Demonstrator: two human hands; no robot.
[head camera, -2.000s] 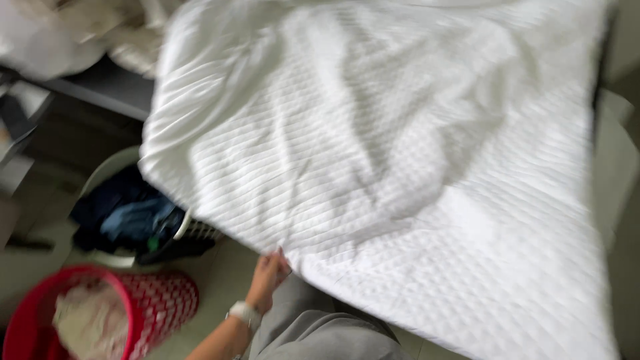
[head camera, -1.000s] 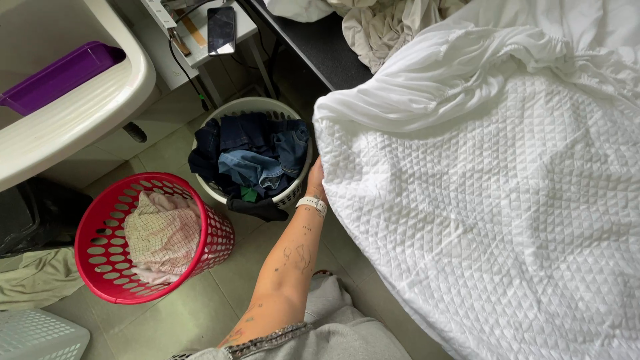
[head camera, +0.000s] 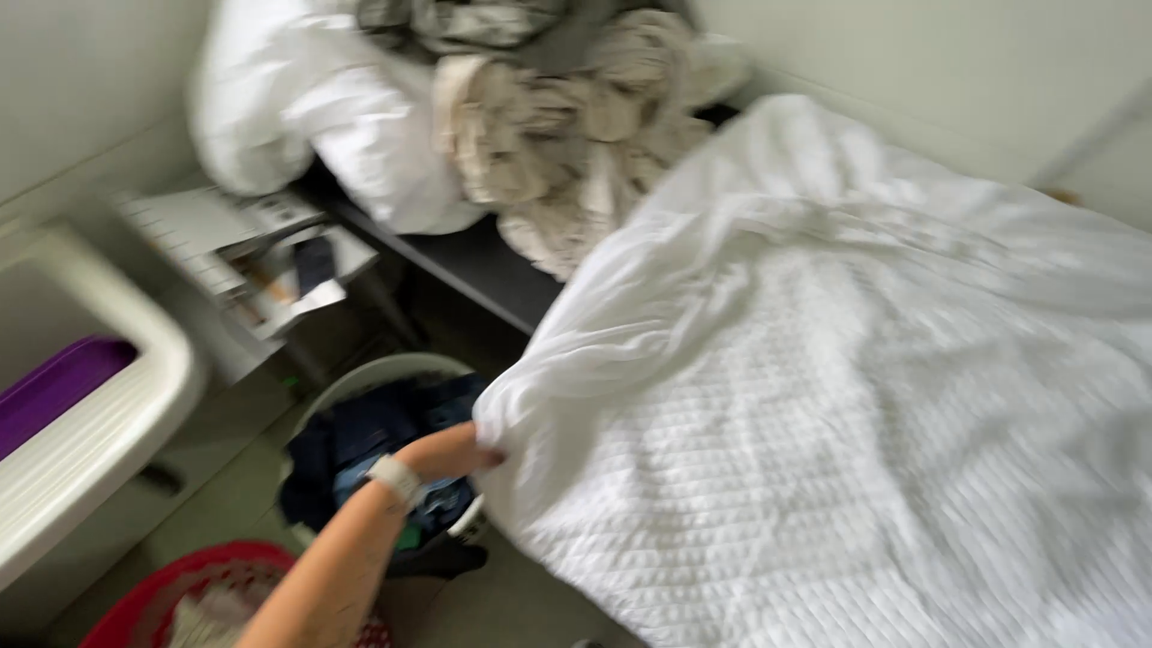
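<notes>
A white quilted mattress protector (head camera: 765, 450) with a smooth, gathered skirt spreads over the right half of the view, its surface wrinkled. At its left corner my left hand (head camera: 454, 450), with a pale band on the wrist, grips the fabric edge; the fingertips are partly hidden and blurred. Just behind and below that hand stands a round white laundry basket (head camera: 337, 387) holding dark and blue clothes (head camera: 378, 423). My right hand is out of view.
A utility sink (head camera: 171, 360) with a purple tub (head camera: 63, 387) is at left, a red basket (head camera: 180, 576) at bottom left. Behind are a small white shelf (head camera: 198, 234) and a dark table (head camera: 468, 270) bearing white bedding (head camera: 369, 135) and beige cloth (head camera: 576, 135).
The view has swung, bringing more of the dark table and wall into sight. My left hand stays at the protector's corner, and its skirt is now lifted and stretched out farther along the back.
</notes>
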